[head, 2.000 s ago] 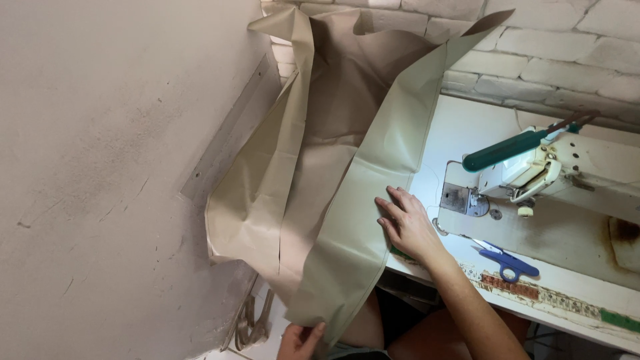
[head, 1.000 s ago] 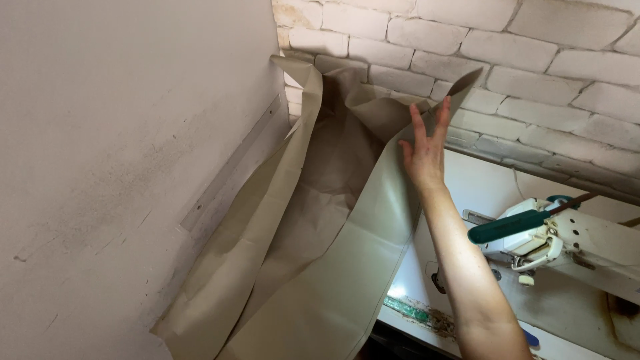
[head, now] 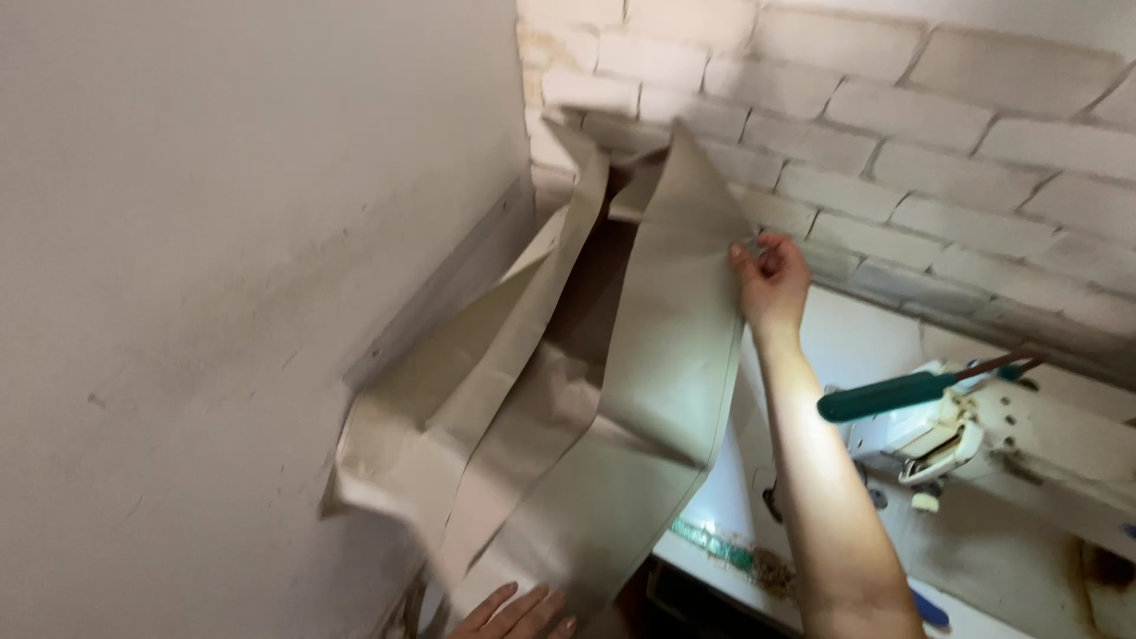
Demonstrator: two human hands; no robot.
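A large beige sheet material piece with folded edges and stitched seams (head: 674, 328) stands partly open in the middle of the head view, its darker inner side showing. My right hand (head: 774, 275) pinches its right edge, with thumb and fingers closed on the material. At the bottom my left hand (head: 519, 614) lies against its lower end with the fingers fairly straight; the thumb is hidden, so a grip cannot be made out. To the right of my right forearm is the head of a sewing machine (head: 950, 435), with a green-handled tool (head: 887, 397) over it.
A plain wall (head: 222, 266) rises close on the left, and a whitewashed brick wall (head: 887, 133) is behind. The white sewing table (head: 856, 333) extends to the right, with a worn tape measure (head: 714, 543) along its front edge. A blue handle (head: 928, 609) shows beside my right forearm.
My right hand, spread on the material's right side a second ago, now pinches its edge. My left hand, out of view then, is back at the lower end. The material's opening has narrowed.
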